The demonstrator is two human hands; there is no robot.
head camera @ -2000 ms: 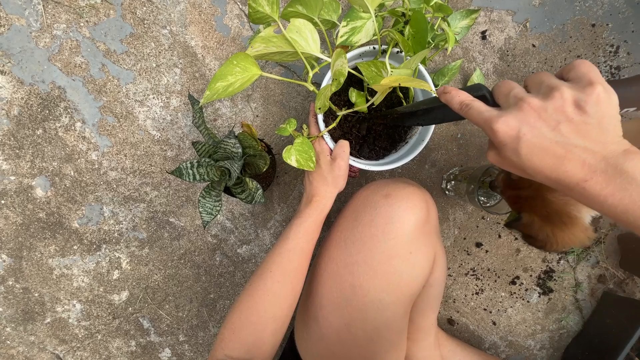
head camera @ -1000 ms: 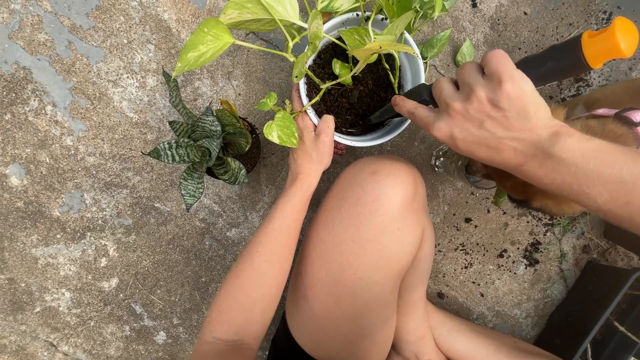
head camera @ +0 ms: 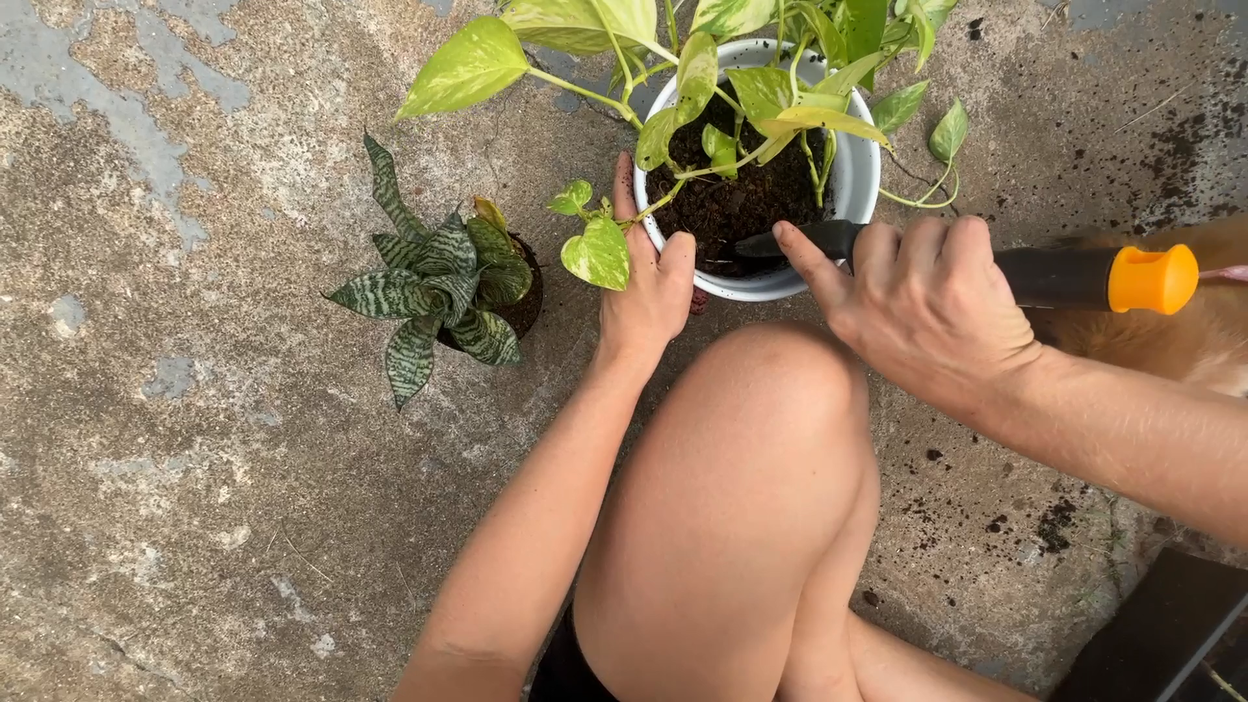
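A white plastic pot (head camera: pixel 860 166) holds dark soil (head camera: pixel 751 200) and a variegated pothos plant (head camera: pixel 765 97) whose leaves spread past the rim. My left hand (head camera: pixel 648 283) grips the pot's lower left side, thumb near the rim and a finger along the outer wall. My right hand (head camera: pixel 926 292) is closed around a hand trowel (head camera: pixel 1058 278) with a black handle and an orange end. Its index finger points along the black blade, which rests on the soil at the pot's lower right, inside the rim. The tip of the blade seems partly in the soil.
A small snake plant (head camera: pixel 448 278) in a dark pot stands left of the white pot on the worn concrete floor (head camera: pixel 244 468). A brown furry animal (head camera: pixel 1150 341) lies at the right, behind my right forearm. Spilled soil (head camera: pixel 1056 526) and a black container (head camera: pixel 1160 634) are at the lower right.
The trowel blade now lies lower against the pot's near inner wall than two seconds ago. The animal's head, seen earlier by a clear glass, is out of sight behind my arm.
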